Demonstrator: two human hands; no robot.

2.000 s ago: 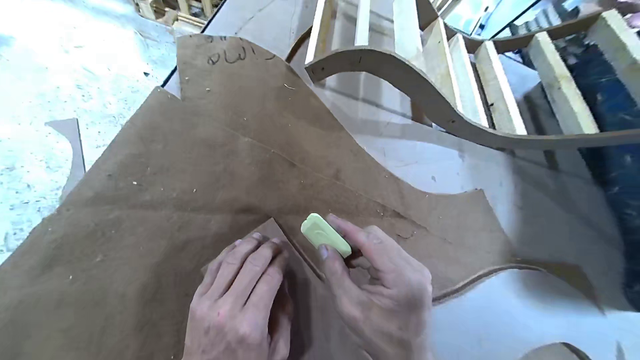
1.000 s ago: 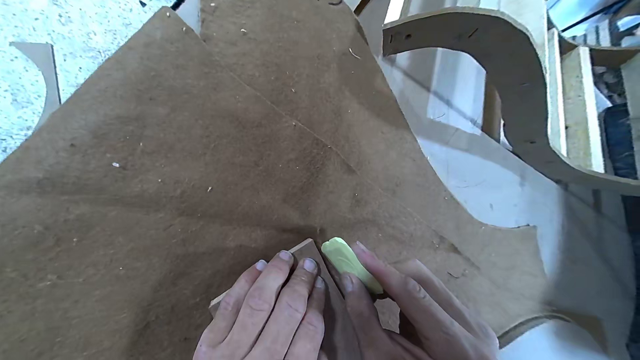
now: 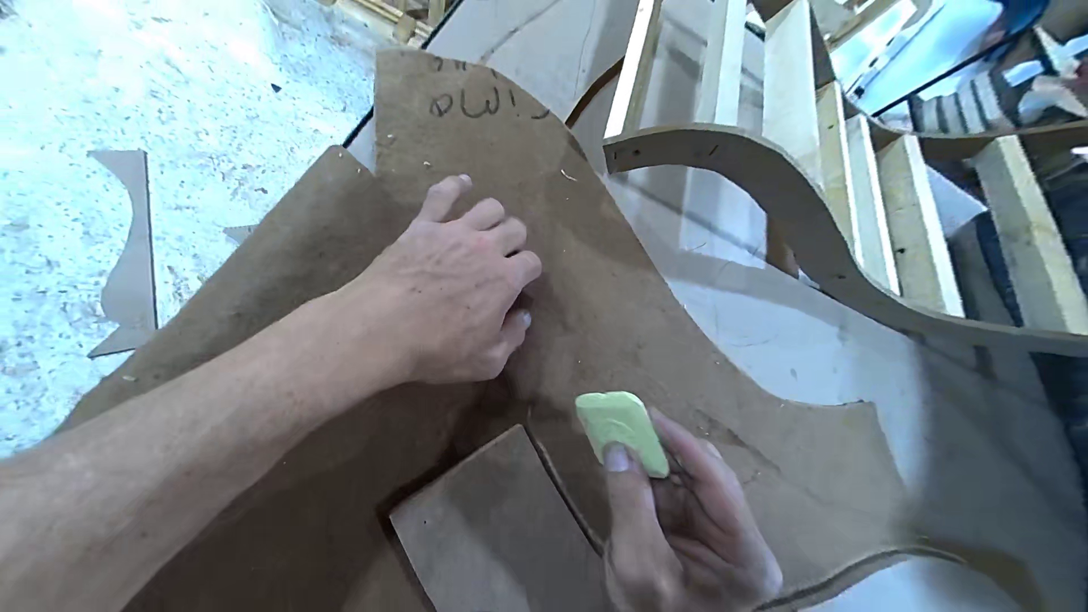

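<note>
A pale green block, perhaps chalk (image 3: 622, 432), is pinched between the thumb and fingers of my right hand (image 3: 684, 518). My left hand (image 3: 467, 285) rests with bent fingers on a large brown fibreboard sheet (image 3: 629, 314) with curved edges; whether anything lies under its fingertips is hidden. Below it, a smaller flat board piece (image 3: 501, 527) lies on the brown material, its corner pointing up between my hands. Handwritten marks show near the sheet's top end.
At upper right stands a curved wooden frame (image 3: 790, 187) with pale slats (image 3: 918, 221). A pale tabletop (image 3: 765, 331) shows beyond the sheet's right edge. On the speckled floor (image 3: 51, 85) at left lies a curved board offcut (image 3: 132, 246).
My left hand has left the small board piece and moved up and left onto the large sheet. My right hand still holds the green block, now lifted off the board's edge. The view has shifted.
</note>
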